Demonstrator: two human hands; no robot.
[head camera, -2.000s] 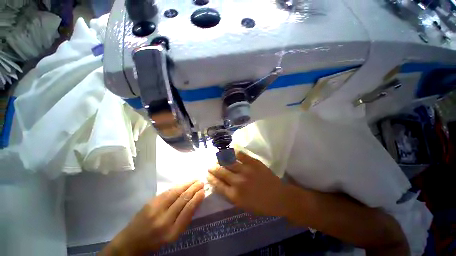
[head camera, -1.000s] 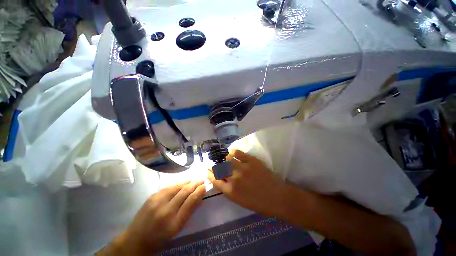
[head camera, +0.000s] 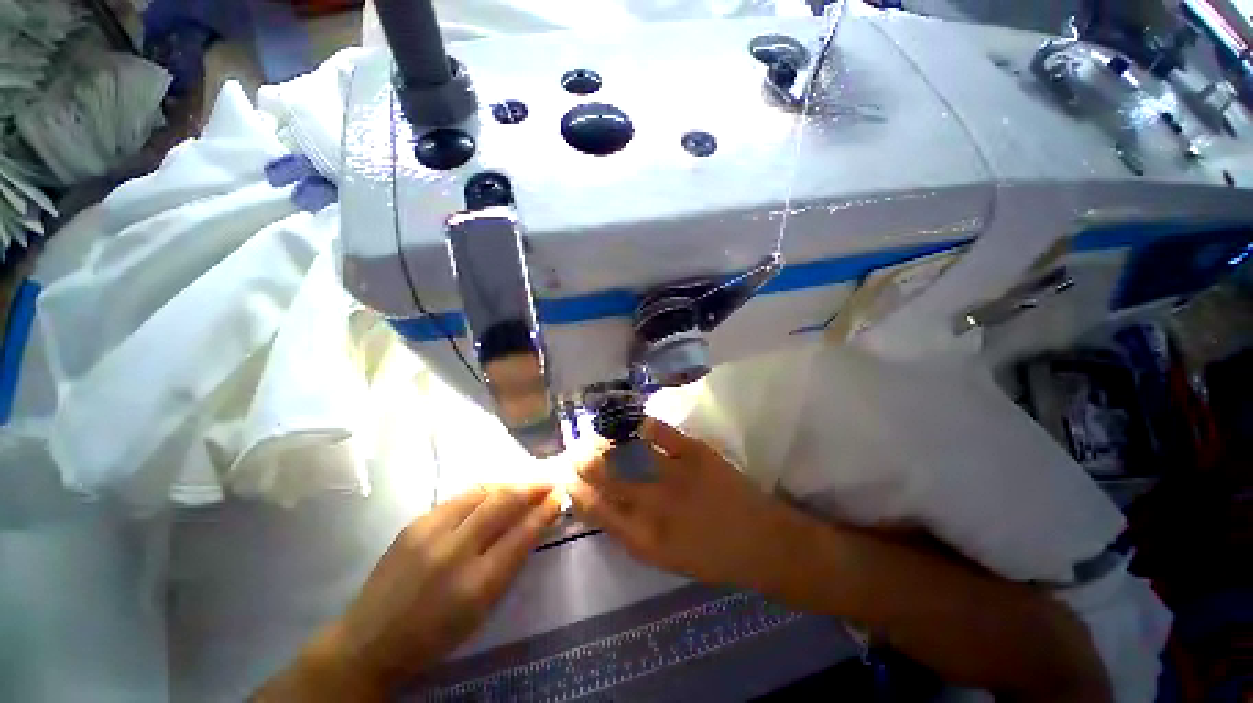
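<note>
The white sewing machine head (head camera: 660, 206) with a blue stripe stands in front of me. Bright light under it washes out the needle area. My left hand (head camera: 447, 570) rests with its fingertips on a small white piece (head camera: 561, 497) just in front of the needle area. My right hand (head camera: 673, 501) has its fingers on the same piece, beside the dark round knob (head camera: 617, 416). The white garment panel (head camera: 907, 440) spreads right of and under the head, behind my right forearm. The presser foot is lost in the glare.
Rumpled white sewn work (head camera: 206, 330) lies left of the head. A ruler strip (head camera: 660, 639) runs along the front table edge. A dark parts tray (head camera: 1092, 419) is at the right. Bundled pale pieces (head camera: 83, 124) stand at the upper left.
The camera view has shifted, so the machine head sits differently in the picture. Both hands stay at the needle area with little visible movement. A dark slit in the bed shows that was covered two seconds ago.
</note>
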